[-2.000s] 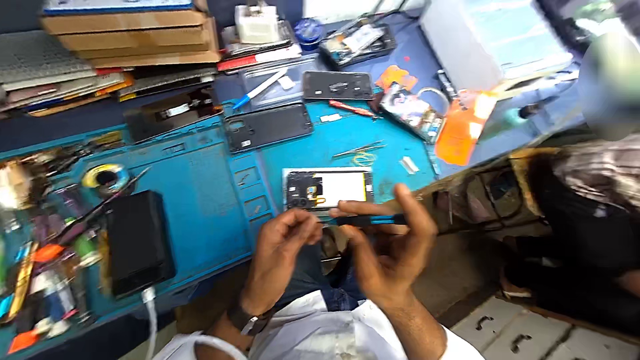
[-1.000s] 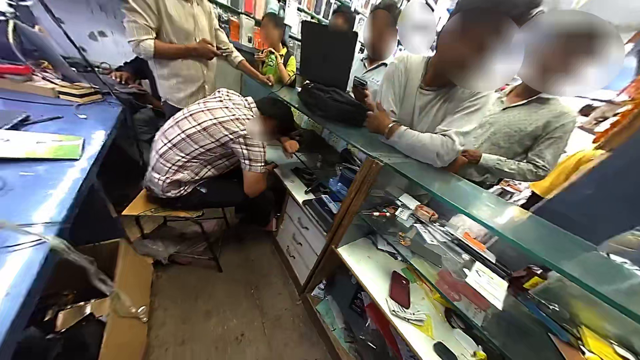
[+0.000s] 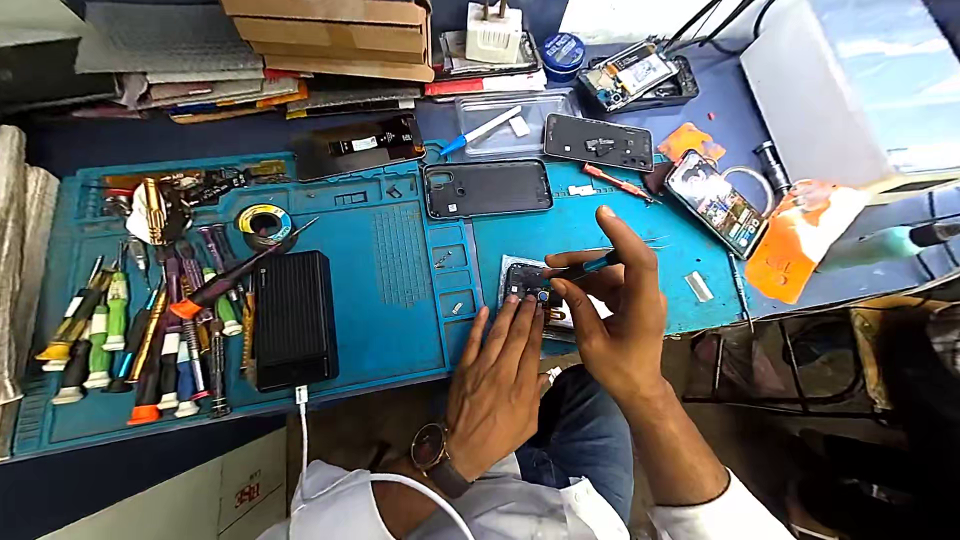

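An opened smartphone (image 3: 525,276) lies on the teal repair mat, its inner parts bare and partly hidden by my hands. My left hand (image 3: 501,382) rests flat with its fingertips on the phone's lower left part; nothing shows in its grip. Over the right side of the phone, my right hand (image 3: 615,307) holds a small screwdriver (image 3: 592,265) between thumb and fingers, its tip low over the phone. A black phone back cover (image 3: 487,189) lies just beyond. Tweezers (image 3: 649,244) show partly behind my right hand.
Many screwdrivers (image 3: 116,311), a roll of tape (image 3: 264,223) and a black ribbed device (image 3: 295,319) with a white cable fill the left. Right of my hands lie a lit smartphone (image 3: 716,202), a red-handled tool (image 3: 619,182) and an orange sheet (image 3: 787,251). Cardboard boxes (image 3: 330,34) stand behind.
The view has swung from a shop counter with people back to the bench. Compared with two seconds ago, my left hand is now laid on the phone, and a screwdriver has come onto the tape roll.
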